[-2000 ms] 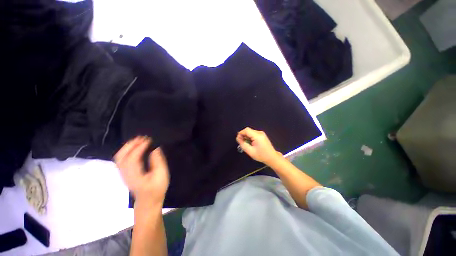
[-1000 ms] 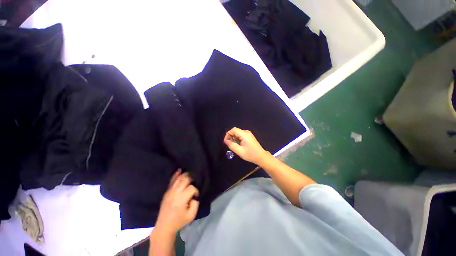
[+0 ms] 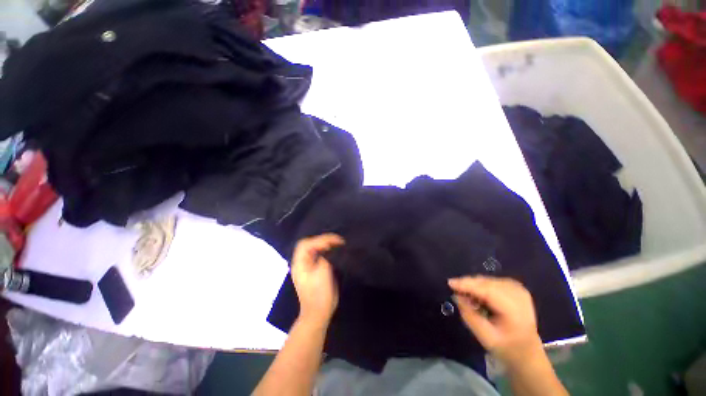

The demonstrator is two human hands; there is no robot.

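Observation:
A black garment (image 3: 402,309) lies spread and folded over the table's front edge, with small shiny buttons (image 3: 447,308) near my right hand. My left hand (image 3: 316,282) rests at the garment's left part with fingers curled against the dark cloth; whether it pinches the cloth is hidden. My right hand (image 3: 503,313) is over the garment's right part, fingers bent together around a small object that looks like thread snips (image 3: 484,311), mostly hidden in the hand.
A large heap of black garments (image 3: 162,100) lies at left on the white table (image 3: 402,77). A crumpled beige cloth (image 3: 155,244), a phone (image 3: 115,295) and a dark strap-like item (image 3: 58,285) lie at front left. A white bin (image 3: 666,155) with black garments stands right.
The view has swung up and left, showing more of the heap and bin. The garment's sleeve-like fold has been laid flatter. My hands are farther apart.

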